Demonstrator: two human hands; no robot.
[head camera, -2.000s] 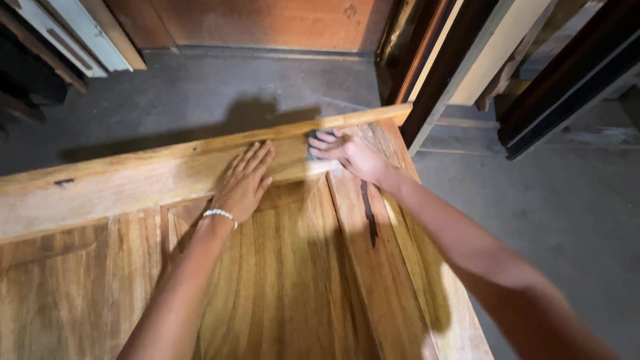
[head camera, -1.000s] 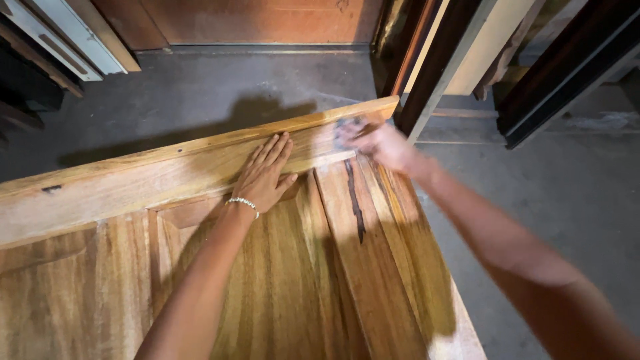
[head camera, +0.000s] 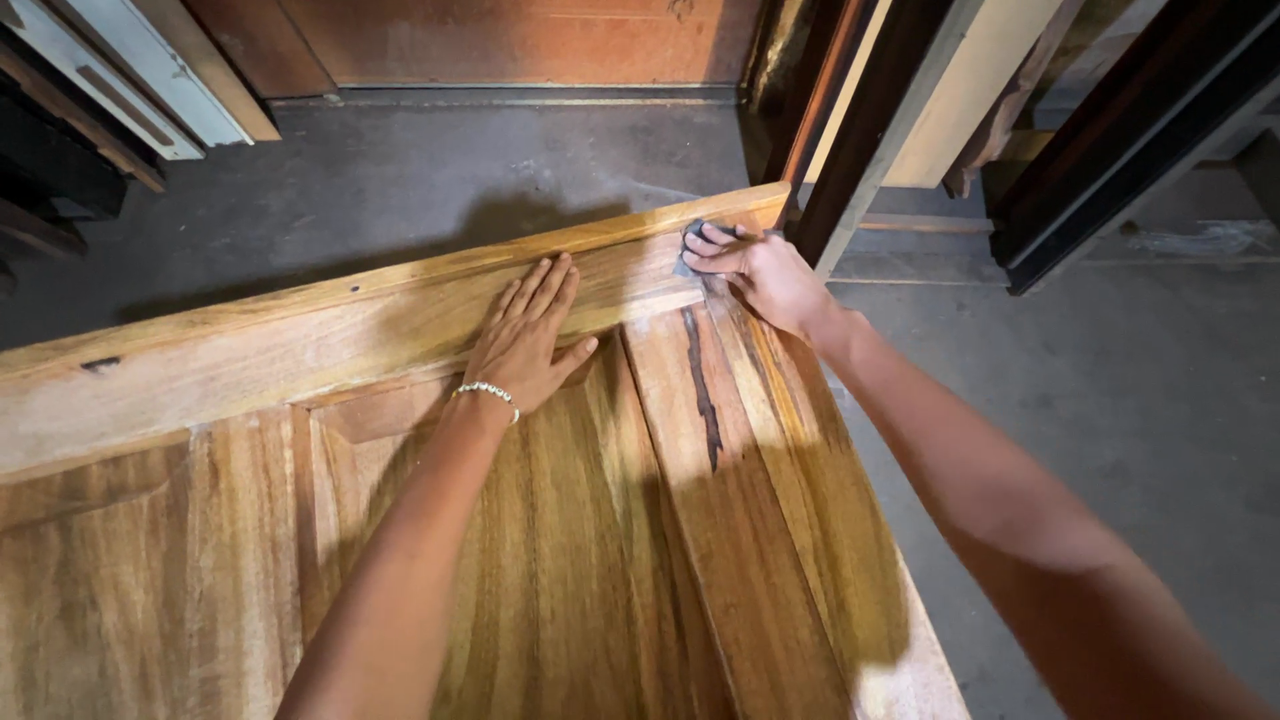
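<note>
A panelled wooden piece, which looks like a door, fills the lower view, with a raised board along its far edge. My left hand, a beaded bracelet at its wrist, lies flat on that board with its fingers a little apart. Near the board's right end, my right hand presses a dark sheet, apparently sandpaper, against the wood; the fingers cover part of it. A dark crack or filled streak runs down the wood below my right hand.
Grey floor lies beyond the board and to the right. A reddish-brown panel stands at the back. Dark frame pieces rise close to the board's right end, and white and brown boards lean at the upper left.
My right hand has moved on the board near its right end, the dark sheet staying under its fingers. My left hand stays resting on the board.
</note>
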